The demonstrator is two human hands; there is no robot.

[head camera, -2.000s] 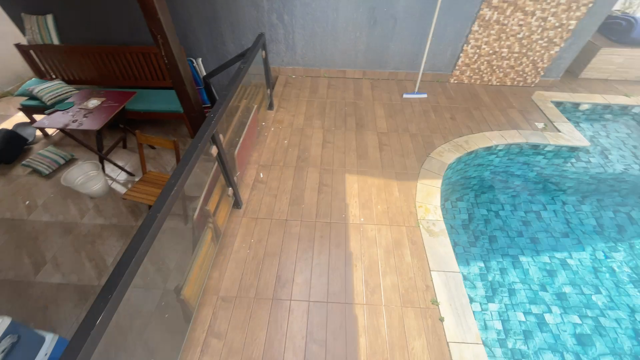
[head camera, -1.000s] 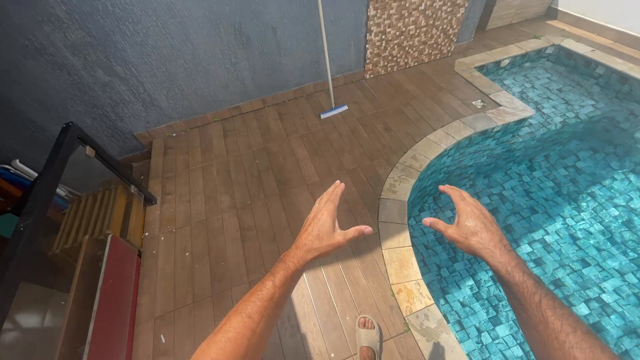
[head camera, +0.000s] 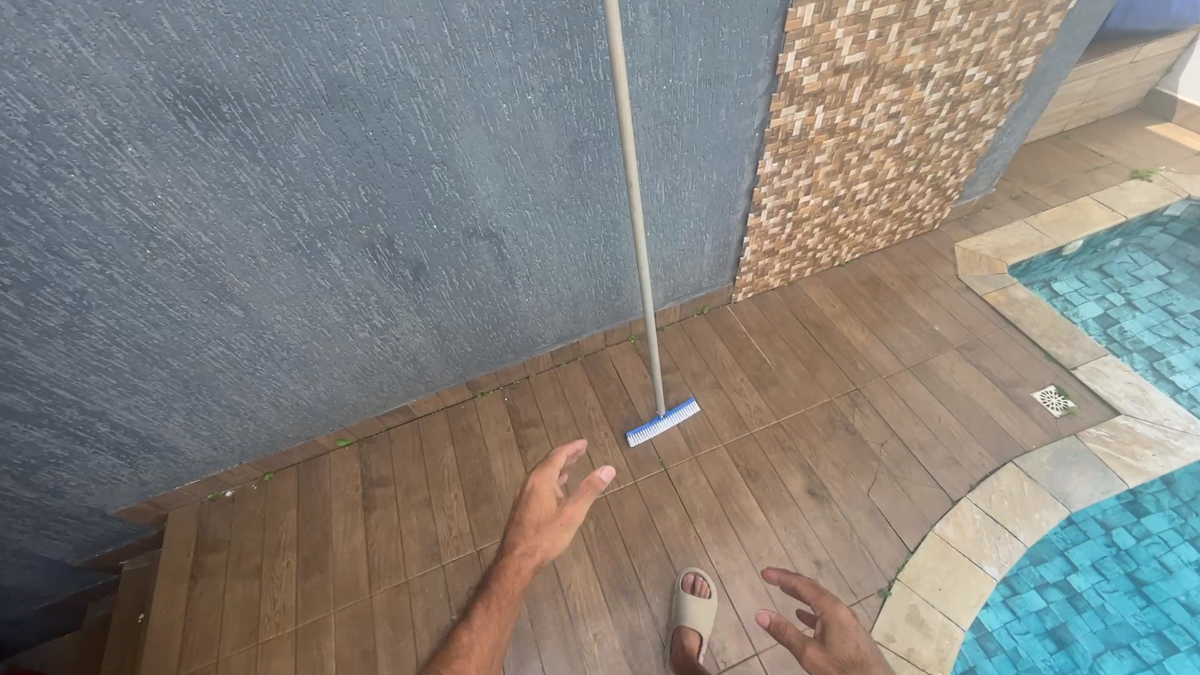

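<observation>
A pool brush with a blue back and white bristles [head camera: 663, 423] rests on the wood-look tiled floor, its long pale pole [head camera: 637, 216] rising along the textured grey-blue wall; the pole's top is out of view. My left hand [head camera: 553, 502] is in the air just below and left of the brush head in the picture, fingers apart, touching nothing. Lower right, my right hand [head camera: 820, 623] hovers with fingers spread and nothing in it. Between the hands one foot in a beige slide sandal [head camera: 694, 605] is on the floor.
The pool [head camera: 1106, 581] with its curved stone edging [head camera: 956, 562] lies at the right. A square floor drain [head camera: 1054, 401] sits near that edging. Behind stand the grey-blue wall [head camera: 375, 187] and a mosaic tile panel [head camera: 891, 122]. At the lower left the floor ends at a step [head camera: 131, 609].
The view has moved nearer to the brush and wall. Both hands, absent from the oldest frame, were raised one second ago and are still empty. The railing has left the view.
</observation>
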